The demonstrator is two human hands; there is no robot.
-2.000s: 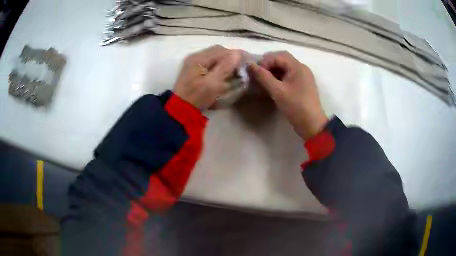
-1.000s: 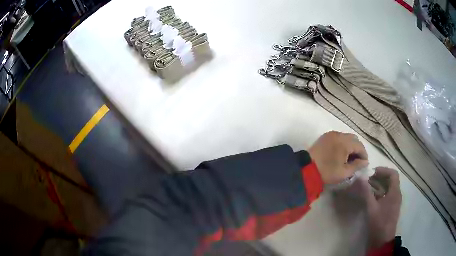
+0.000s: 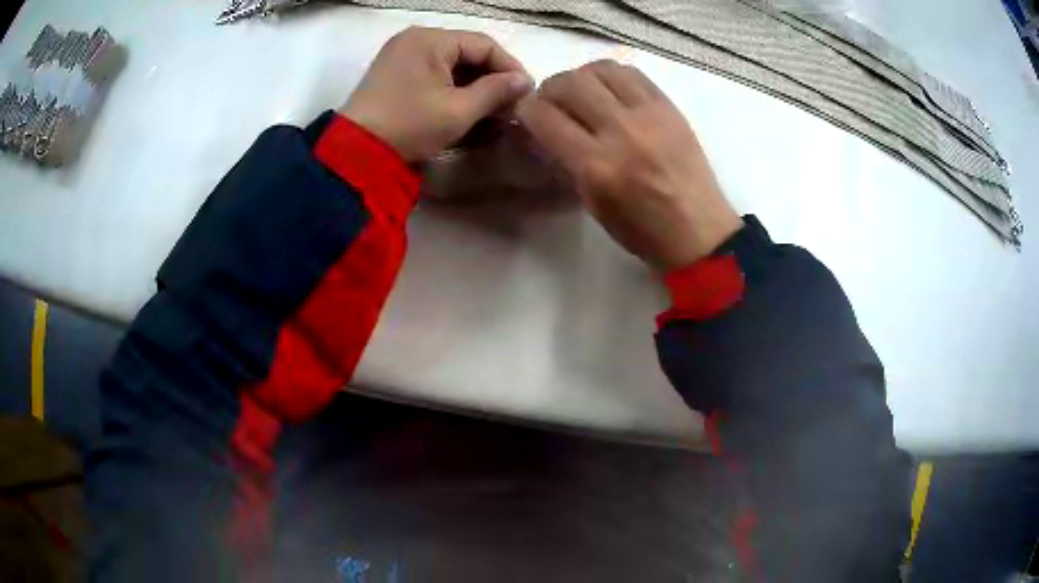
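Observation:
My left hand (image 3: 427, 97) and my right hand (image 3: 632, 154) meet at the upper middle, above the white table (image 3: 513, 330). Their thumbs and fingertips are pinched close together. A small part of a beige folded strap bundle (image 3: 448, 156) shows under my left hand; my fingers hide the rest. A faint pale bit, likely the wrap band (image 3: 517, 121), shows between the fingertips.
Long beige webbing straps (image 3: 729, 57) run across the top to the right, with metal hooks (image 3: 245, 10) at the upper left end. Finished bundles with white bands (image 3: 55, 93) lie at the far left. The table's front edge (image 3: 513, 424) is near my body.
The view swung left and came back. Both hands stay together; my right hand now covers more of the spot where the white band showed between the fingers.

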